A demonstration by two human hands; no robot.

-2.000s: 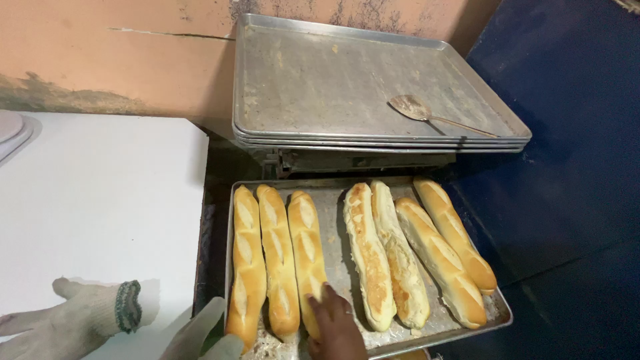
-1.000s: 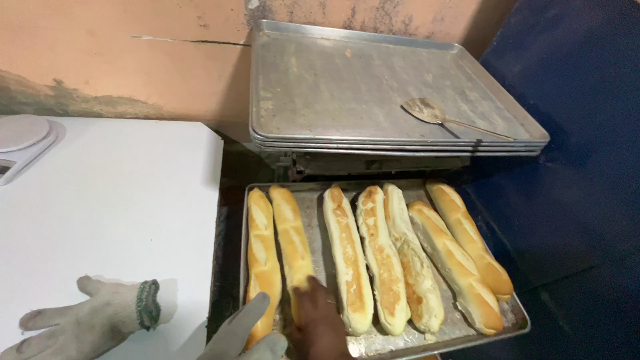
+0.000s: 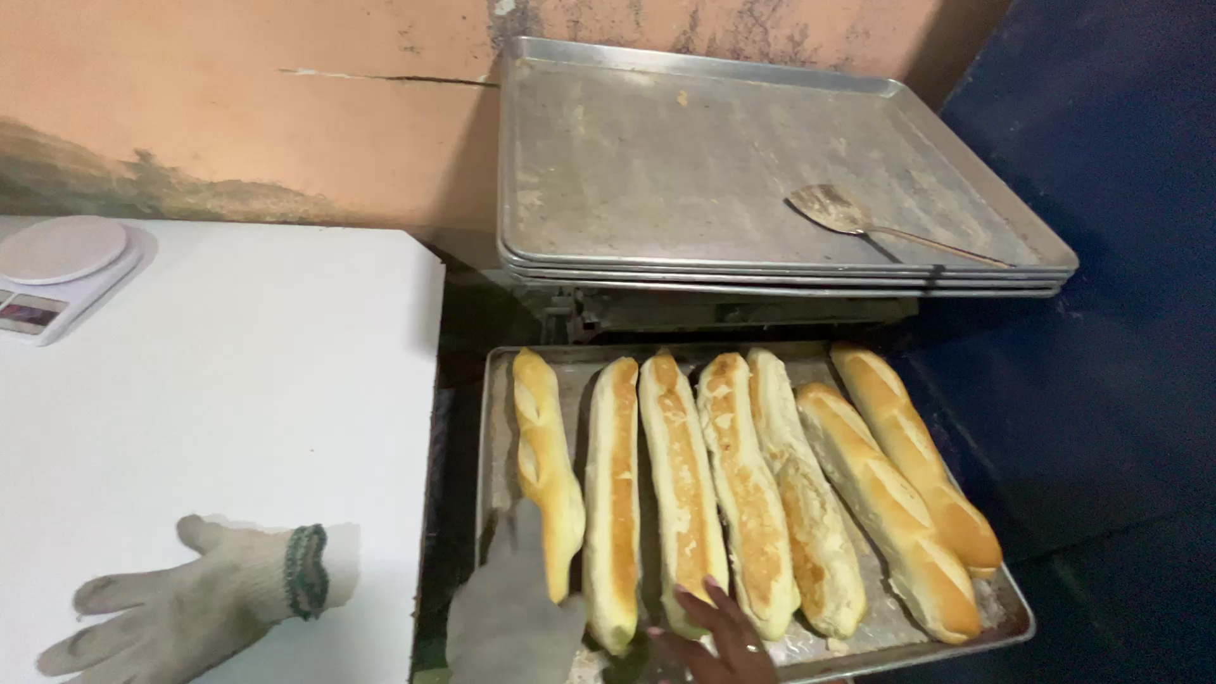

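Long scored bread loaves lie side by side on a metal baking tray (image 3: 1021, 622). My left hand (image 3: 518, 613), in a pale glove and blurred, is at the lower part of the leftmost loaf (image 3: 543, 456); its grip is unclear. Bare and spread-fingered, my right hand (image 3: 712, 636) is at the lower end of the third loaf (image 3: 679, 494). The second loaf (image 3: 613, 503), the third and the fourth loaf (image 3: 750, 494) show flat browned undersides. Scored tops face up on two loaves at the right (image 3: 893, 513). One loaf between (image 3: 807, 503) has a rough, split side.
An unworn knit glove (image 3: 190, 598) lies on the white table (image 3: 285, 399) at left, with a kitchen scale (image 3: 62, 252) behind it. Stacked baking trays (image 3: 665, 171) stand beyond the bread, bearing a metal spatula (image 3: 831, 207). A dark blue surface (image 3: 1092, 380) borders the right.
The second loaf from the left has been turned over from its scored top to its browned underside; the third was turned earlier between the frames. My right hand has moved right, away from the second loaf.
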